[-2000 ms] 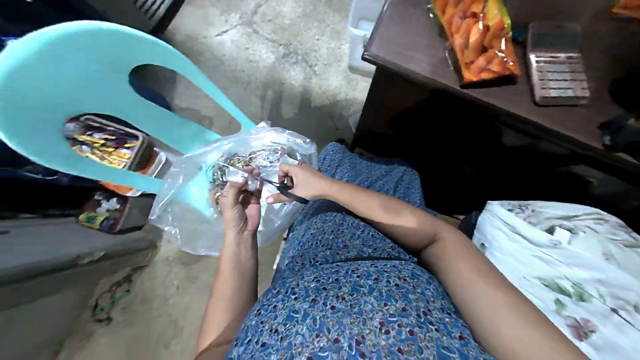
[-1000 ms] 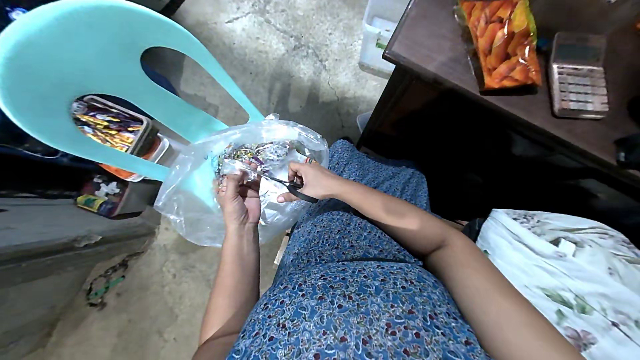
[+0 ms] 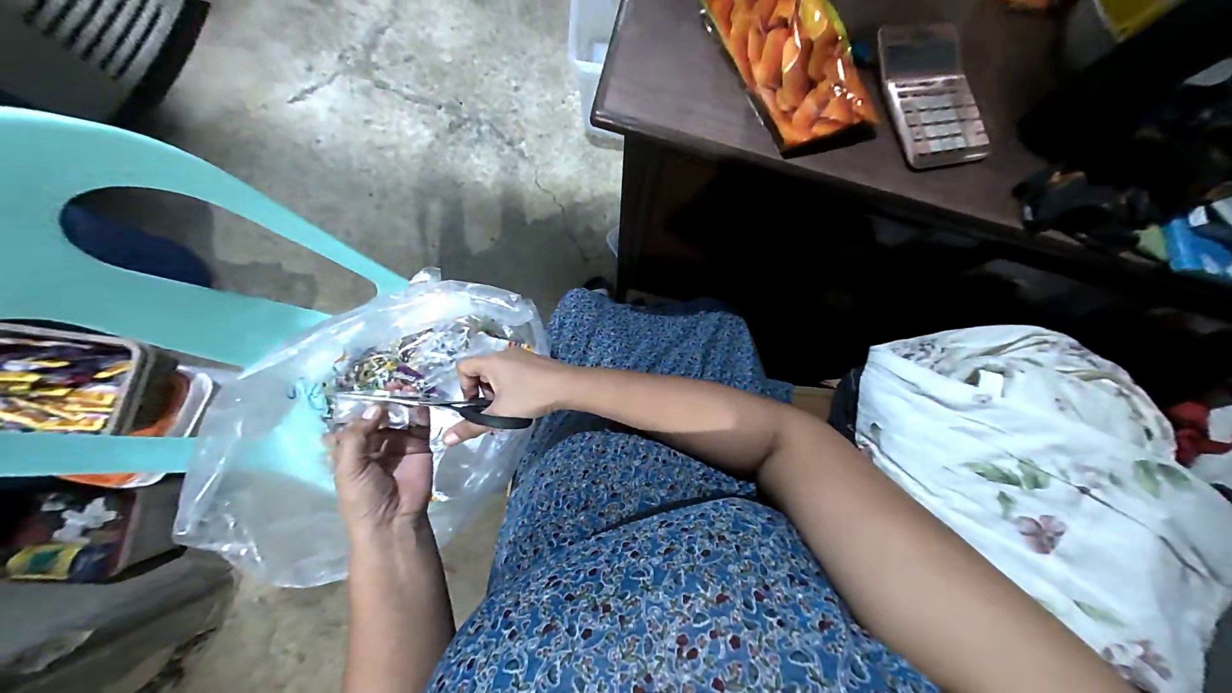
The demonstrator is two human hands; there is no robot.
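My right hand point(image 3: 510, 390) grips black-handled scissors point(image 3: 491, 416), whose blades point left over my left hand. My left hand point(image 3: 385, 462), palm up, pinches a small piece of silvery material point(image 3: 397, 414) right at the blades. Both hands are over a clear plastic bag point(image 3: 260, 510) that lies spread on the seat of a turquoise plastic chair point(image 3: 241, 313). Inside the bag is a tangle of shiny foil-like and coloured scraps point(image 3: 414, 356). Whether the blades are closed on the piece I cannot tell.
At the right, a dark wooden table point(image 3: 674, 87) bears an orange snack packet point(image 3: 794, 72) and a calculator point(image 3: 934, 101). White floral cloth point(image 3: 1039, 481) lies below it. Behind the chair are a container of wrapped packets point(image 3: 67, 380) and a box point(image 3: 77, 529).
The scissors now lie across the fingers of my left hand, more level than before. Both hands stay over the bag. The view has shifted slightly.
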